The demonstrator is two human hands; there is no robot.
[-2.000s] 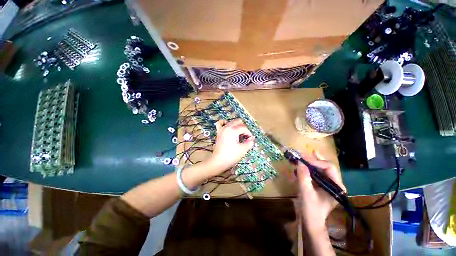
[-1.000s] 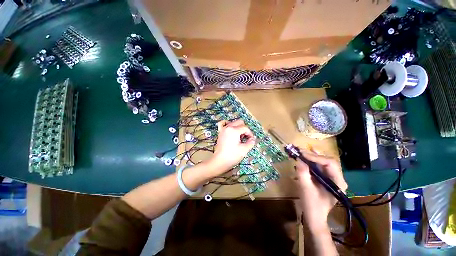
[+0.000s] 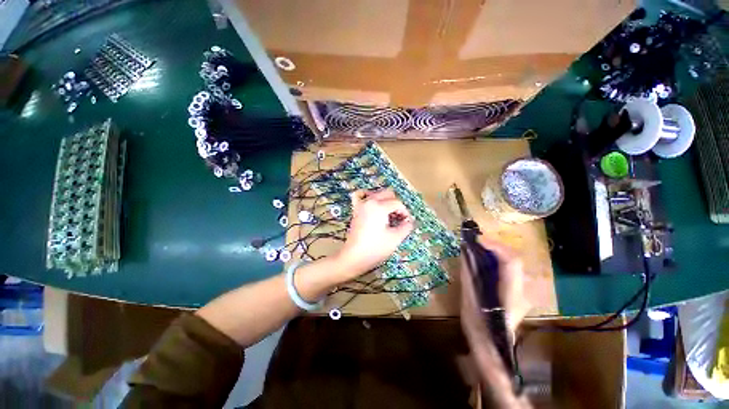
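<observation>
The green PCB panel lies slanted on the cardboard mat. Black wire leads with white-ringed ends fan out from it to the left. My left hand rests over the panel, fingers curled together around something small and dark, perhaps a lead end; the fingers hide it. My right hand, somewhat blurred, holds the black soldering iron. Its metal tip points up and away, over the mat to the right of the panel, apart from the panel.
A round jar with silvery contents stands right of the iron. The large carton stands behind the mat. A lead bundle and PCB stack are at left. The black soldering station, white reels and green round cap are at right.
The soldering iron has turned more upright, its tip moving away from the panel edge and up to the right. My left hand has barely moved. The whole view has shifted slightly.
</observation>
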